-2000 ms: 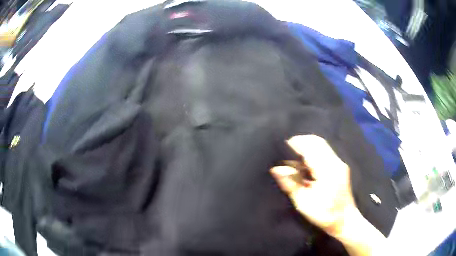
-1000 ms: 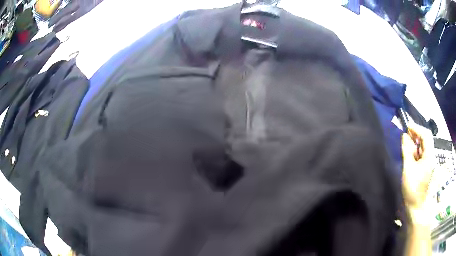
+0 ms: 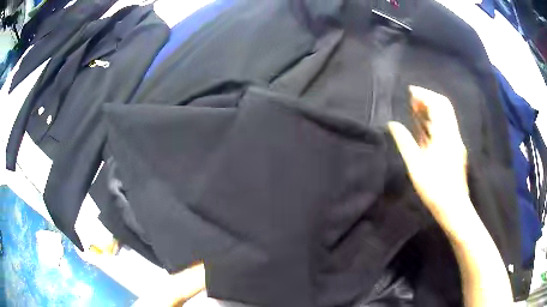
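A black jacket (image 3: 270, 168) lies in front of me, with its front panel lifted and folded over in a broad flap. Some shiny lining (image 3: 393, 291) shows at the bottom. My right hand (image 3: 435, 141) is over the jacket's right part, thumb apart and fingers curled; I cannot tell whether it holds something. My left hand (image 3: 189, 282) shows only partly at the bottom left, wrist and lower hand, at the lower edge of the cloth. Its fingers are hidden by the jacket, so its grip cannot be seen.
Another dark jacket with small buttons (image 3: 45, 114) and a gold brooch (image 3: 99, 63) lies at the left. Blue cloth (image 3: 520, 138) shows at the right, under the black jacket. The white table edge (image 3: 87, 210) curves past the blue floor (image 3: 36, 240) at lower left.
The view has shifted left. The jacket's front has been folded over into a flap. My right hand has come back from the right side onto the jacket, and part of my left arm now shows.
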